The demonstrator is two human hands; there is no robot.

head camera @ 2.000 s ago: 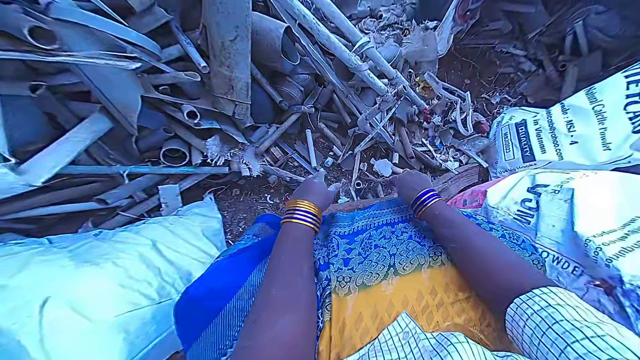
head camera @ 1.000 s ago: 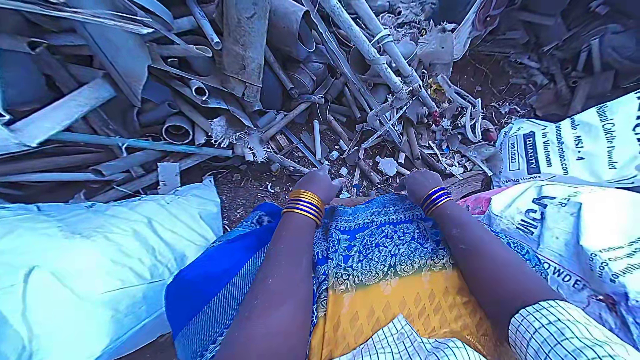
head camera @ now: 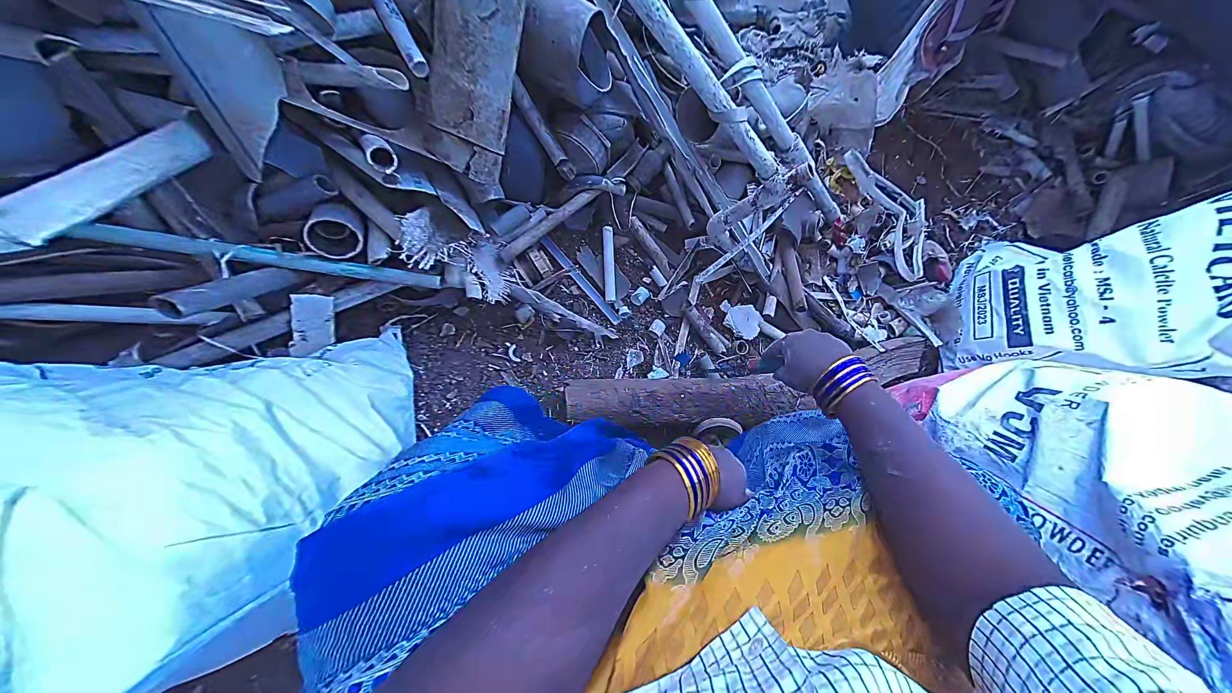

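Observation:
My left hand (head camera: pixel 730 478), with purple and gold bangles at the wrist, is low over the lap on the patterned blue and yellow cloth (head camera: pixel 789 520); its fingers are mostly hidden, so what it holds cannot be told. Just beyond it a round ring-like piece (head camera: pixel 718 427) shows beside a thick brown log or pipe (head camera: pixel 654 399) lying crosswise. My right hand (head camera: pixel 804 358) is farther out, above the right part of that log, fingers curled down near small scraps. Whether it grips something is unclear. Small white pipe pieces (head camera: pixel 608 265) lie on the soil ahead.
A heap of scrap plastic pipes (head camera: pixel 332 229) and broken pieces fills the far left and middle. A full white sack (head camera: pixel 192 462) lies at the left. Printed white sacks (head camera: pixel 1097 289) are at the right. Two long pale pipes (head camera: pixel 717 91) slant through the heap.
My left hand has drawn back toward the lap, away from the ground ahead. The crosswise log, mostly hidden before, now shows. My right hand remains stretched forward.

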